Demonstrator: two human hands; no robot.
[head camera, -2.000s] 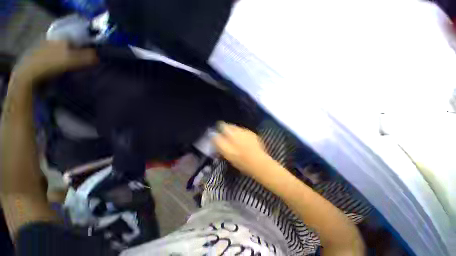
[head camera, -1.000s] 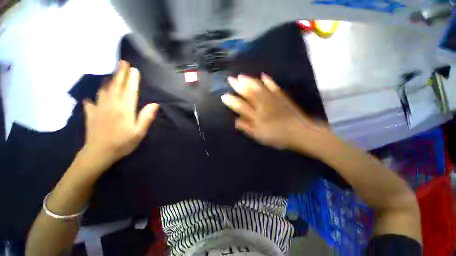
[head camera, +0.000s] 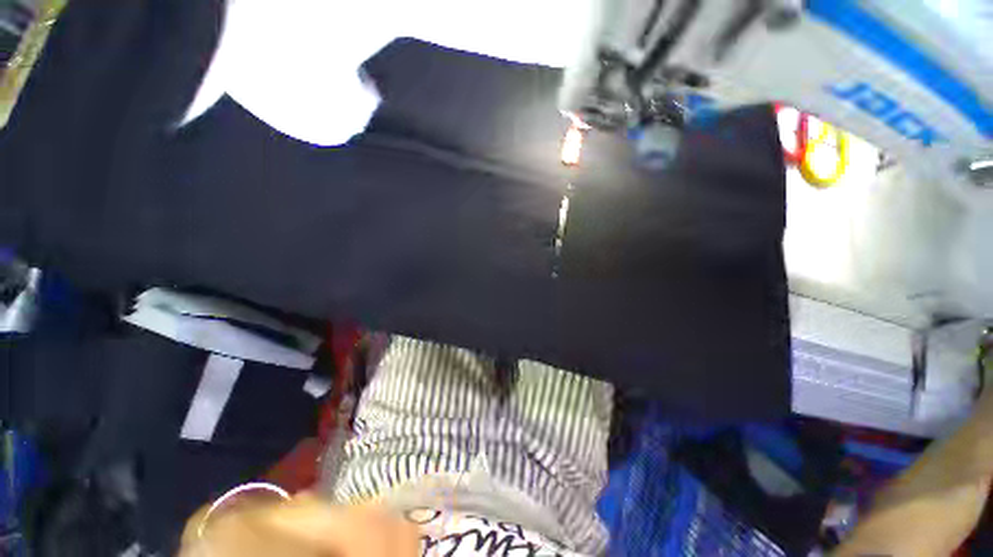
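Observation:
A large black garment panel (head camera: 436, 239) lies flat over the white table and hangs over its front edge. The white lockstitch machine (head camera: 751, 65) with blue stripe and "JACK" lettering stands at the upper right. Its needle area glows orange-white (head camera: 572, 141) above the cloth. A thin pale line (head camera: 562, 223) runs from there towards me on the cloth. My left hand (head camera: 305, 530) is blurred and cut off at the bottom edge, away from the panel; its fingers cannot be made out. Only my right forearm shows at the lower right edge; the hand is out of view.
Red and yellow scissor handles (head camera: 822, 155) lie behind the panel, right of the needle. A blue basket (head camera: 686, 495) stands below the table edge. Black cloth with pale strips (head camera: 212, 397) lies at lower left. White table surface (head camera: 849, 234) shows at right.
Both hands have left the panel, which they were spreading near the needle; the left moved down towards my body, the right out of view. The view has shifted, showing more of the machine.

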